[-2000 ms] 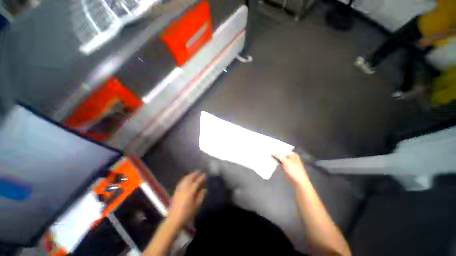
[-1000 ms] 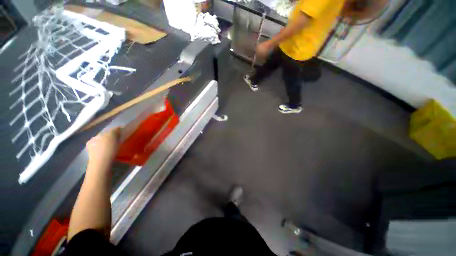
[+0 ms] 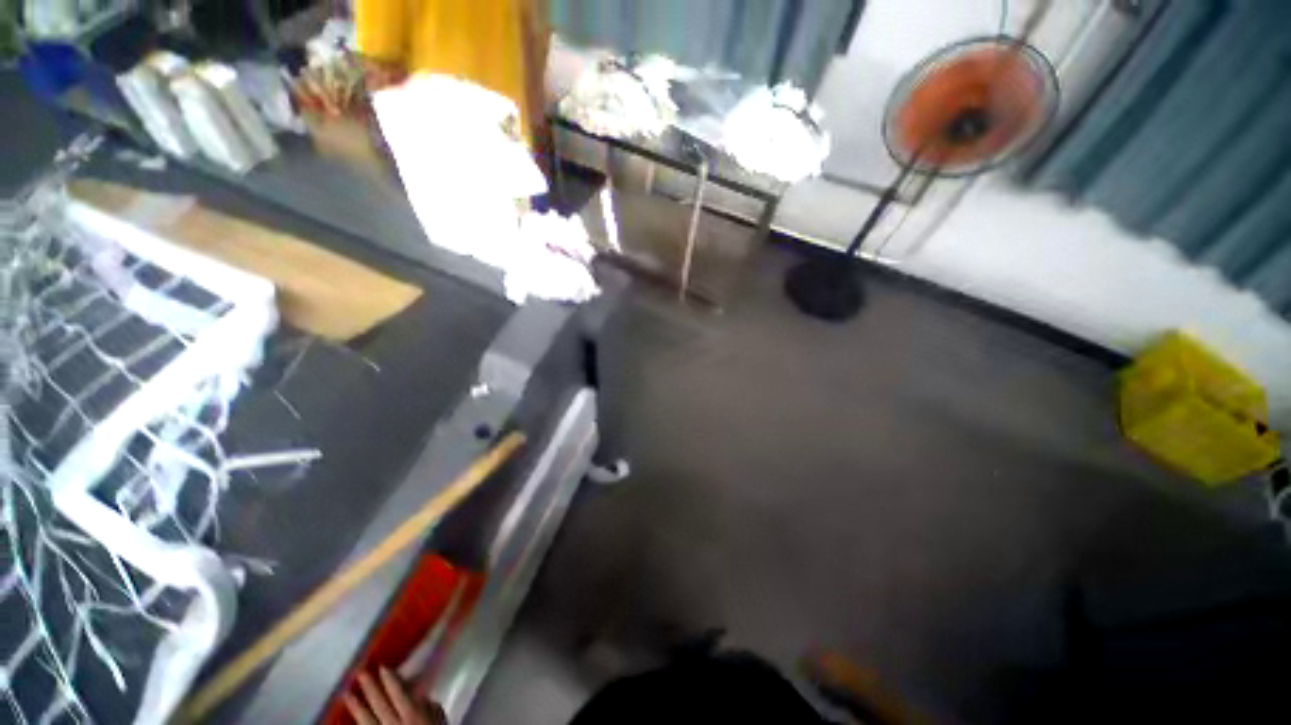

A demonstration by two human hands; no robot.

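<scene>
My left hand (image 3: 389, 698) is at the bottom edge, cut off and blurred. Its fingers are apart and lie over or against the orange panel (image 3: 414, 612) on the machine's side, with nothing seen in them. My right hand cannot be made out. A long thin wooden stick (image 3: 361, 569) lies slantwise along the cutting table's grey edge. White lattice-like cut waste (image 3: 121, 404) is heaped on the dark table bed at the left. Brown paper or card (image 3: 319, 279) lies behind it.
A person in yellow (image 3: 467, 40) is beyond bright white material (image 3: 456, 163). A standing fan (image 3: 971, 121) and a yellow box (image 3: 1196, 408) are near the wall. White bundles (image 3: 776, 130) lie on a metal-legged table. A blurred orange-brown shape (image 3: 867, 688) is at the bottom.
My view has swung up towards the far wall. The white sheet that my right hand held two seconds ago is out of sight. My left hand has dropped to the bottom edge.
</scene>
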